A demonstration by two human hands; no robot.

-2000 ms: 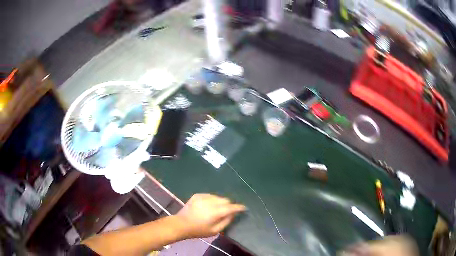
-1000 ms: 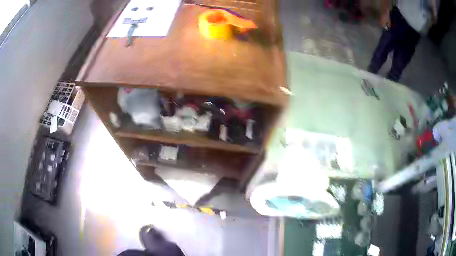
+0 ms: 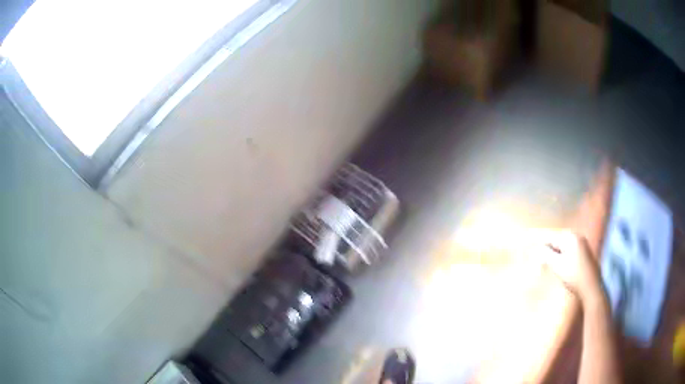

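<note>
One bare hand, by its place most likely my right hand (image 3: 571,259), reaches up from the lower right edge. It is blurred and washed out by bright light. A small dark mark shows at its fingers, but I cannot tell whether it holds anything. The hand is beside a wooden top that bears a white sheet (image 3: 638,251) with dark marks. My left hand is not in view.
A white wire rack (image 3: 349,214) and a dark tray-like thing (image 3: 282,311) with small pale pieces stand along the wall. Brown boxes (image 3: 458,56) are at the top. A dark shoe (image 3: 398,366) is at the bottom. A bright window is upper left.
The view has swung left from the green mat and fan, past the wooden shelf, to the wall and floor. A hand has come in at the right.
</note>
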